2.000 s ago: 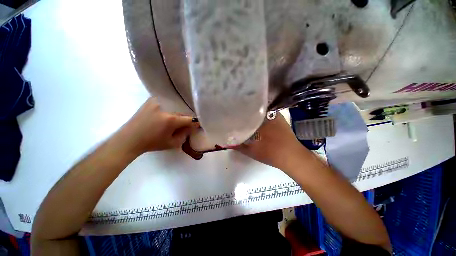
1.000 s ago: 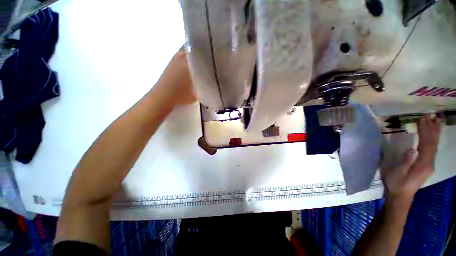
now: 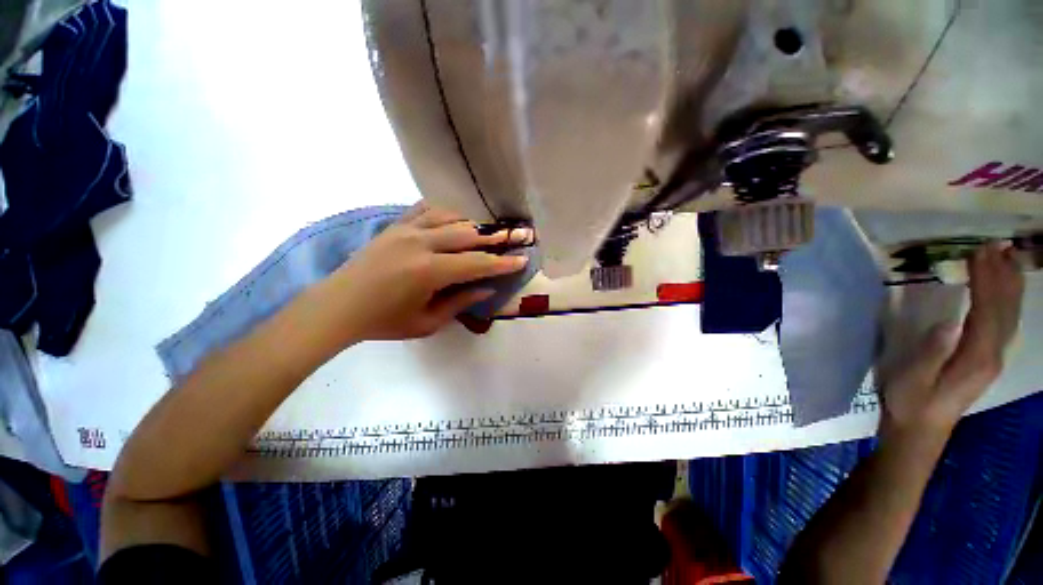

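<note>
A curved grey-blue piece [image 3: 286, 265] with a stitch line along its edge lies left of the needle area of the cream sewing machine [image 3: 595, 103]. My left hand [image 3: 429, 274] is on its right end, fingertips at the presser foot, holding the fabric against the bed; the needle is hidden. My right hand [image 3: 961, 343] is at the right, under the machine arm, thumb apart from the raised fingers. Its fingertips touch the area of a dark and green tool [image 3: 915, 261]; no held thing shows. Another grey-blue piece [image 3: 829, 331] lies beside a navy piece [image 3: 735, 280] right of the bed.
Navy cut pieces [image 3: 57, 183] lie at the table's left edge. A ridged grey knob [image 3: 766, 226] sticks out from the machine head. Red tape [image 3: 679, 291] marks the bed edge. A printed ruler [image 3: 515, 431] runs along the table front. Blue crates [image 3: 320, 526] stand below.
The curved grey-blue piece now shows at the left of the needle, under my left hand, which has come forward from behind the machine head. My right hand moved to the far right and stays there.
</note>
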